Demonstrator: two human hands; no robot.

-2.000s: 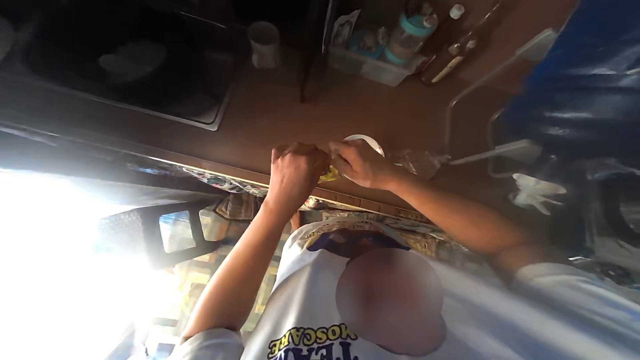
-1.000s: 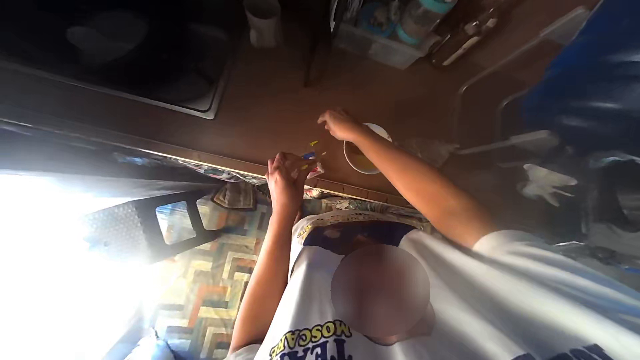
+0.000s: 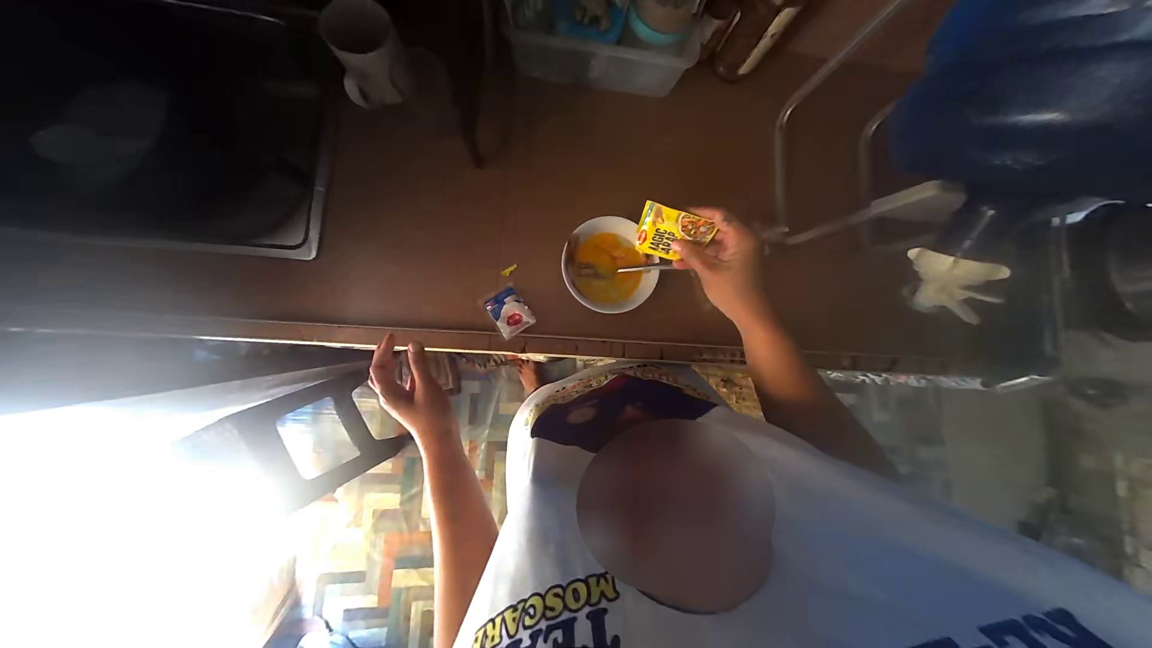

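My right hand (image 3: 724, 261) pinches a yellow seasoning sachet (image 3: 675, 230) at the right rim of a white bowl (image 3: 573, 281). Beaten egg (image 3: 605, 258) lies in the bowl. A metal fork (image 3: 634, 268) rests in it, its tines in the egg and its handle running toward my right hand; whether my fingers touch the handle I cannot tell. My left hand (image 3: 405, 382), empty with its fingers apart, is at the counter's front edge. Between it and the bowl lie a small blue and white packet (image 3: 509, 312) and a tiny yellow scrap (image 3: 509, 269).
A black stove or sink surface with a metal rim (image 3: 310, 216) is at the left. Behind stand a mug (image 3: 364, 54) and a clear plastic bin (image 3: 598, 65) holding containers. Brown bottles (image 3: 760, 36), a wire rack (image 3: 781, 144) and a blue object (image 3: 1026, 99) are at the right.
My left hand has moved left, away from the small packet, which now lies on the counter. My right hand now holds the yellow sachet by the bowl; one second ago it was reaching past the bowl.
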